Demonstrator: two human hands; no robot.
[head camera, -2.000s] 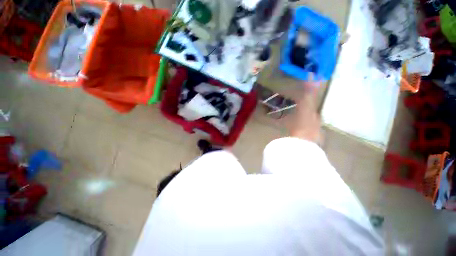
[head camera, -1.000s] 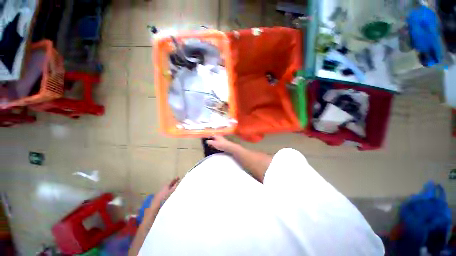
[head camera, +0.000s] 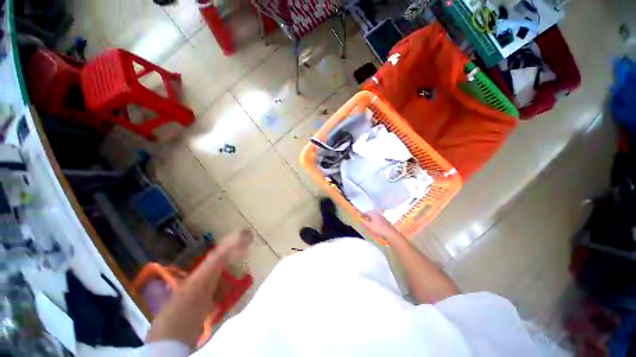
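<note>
An orange basket (head camera: 431, 217) with white and pale grey cloth pieces, dark strips and a light cord in it stands on the floor in front of me. My right hand (head camera: 379, 226) is at its near rim; whether the fingers grip the rim cannot be told. My left hand (head camera: 226, 254) is blurred, reaches out over the floor at the lower left, and no object shows in it. An orange-red cloth (head camera: 436, 101) lines a green basket (head camera: 489, 92) touching the orange basket's far right side.
A red stool (head camera: 129, 87) stands at the upper left, a patterned chair (head camera: 300, 15) at the top. A long table (head camera: 66, 202) runs along the left, a smaller orange basket (head camera: 157, 279) beside it. A green-edged table (head camera: 481, 31) and a dark red basket (head camera: 551, 77) are upper right.
The view has turned, bringing the left table and red stool closer. My left hand has moved forward, further into view. My right hand stays by the orange basket's near rim.
</note>
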